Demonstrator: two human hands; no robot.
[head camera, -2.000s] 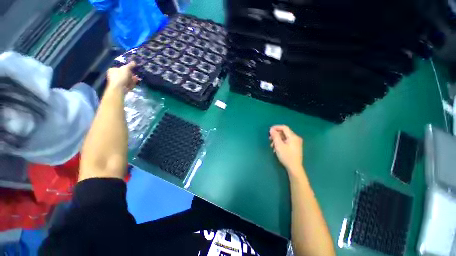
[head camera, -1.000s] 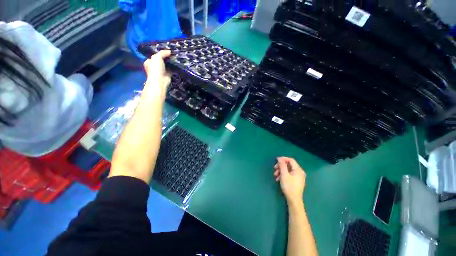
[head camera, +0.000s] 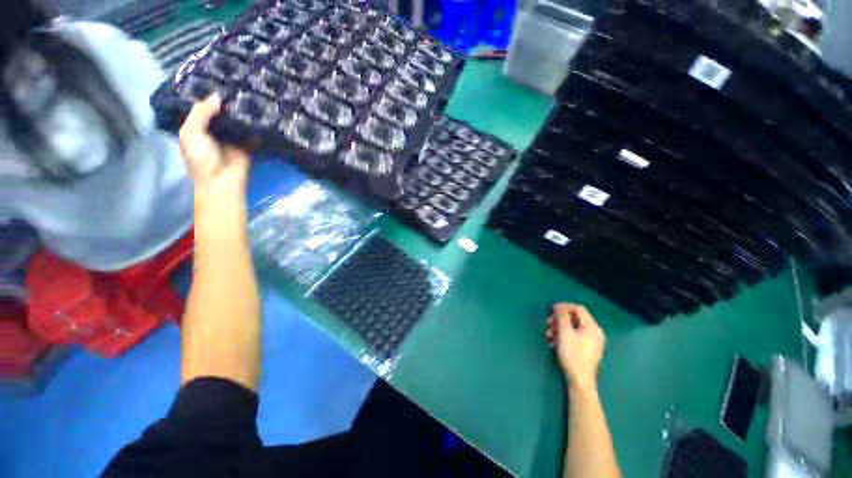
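Note:
My left hand (head camera: 217, 149) grips the near left corner of a black blister tray (head camera: 308, 84), raised above the bench at the upper left, with rounded silvery units in its pockets. A second filled black tray (head camera: 453, 177) lies on the green mat below and to the right, partly hidden behind the raised one. My right hand (head camera: 577, 341) hovers over or rests on the mat, fingers curled together; whether something tiny is pinched in them cannot be told.
A small-parts tray (head camera: 378, 297) lies near the bench edge beside clear glittery plastic (head camera: 308, 224). Tall black stacked trays (head camera: 673, 177) stand at the back right. A smartphone (head camera: 741, 397), another parts tray (head camera: 705, 457) and a pale box (head camera: 799, 411) lie at right. A person's pale sleeve (head camera: 140, 196) is at left.
My left hand has lifted the upper tray off the lower one and moved it left and nearer, uncovering the lower tray. My right hand keeps much the same pose. The view has shifted.

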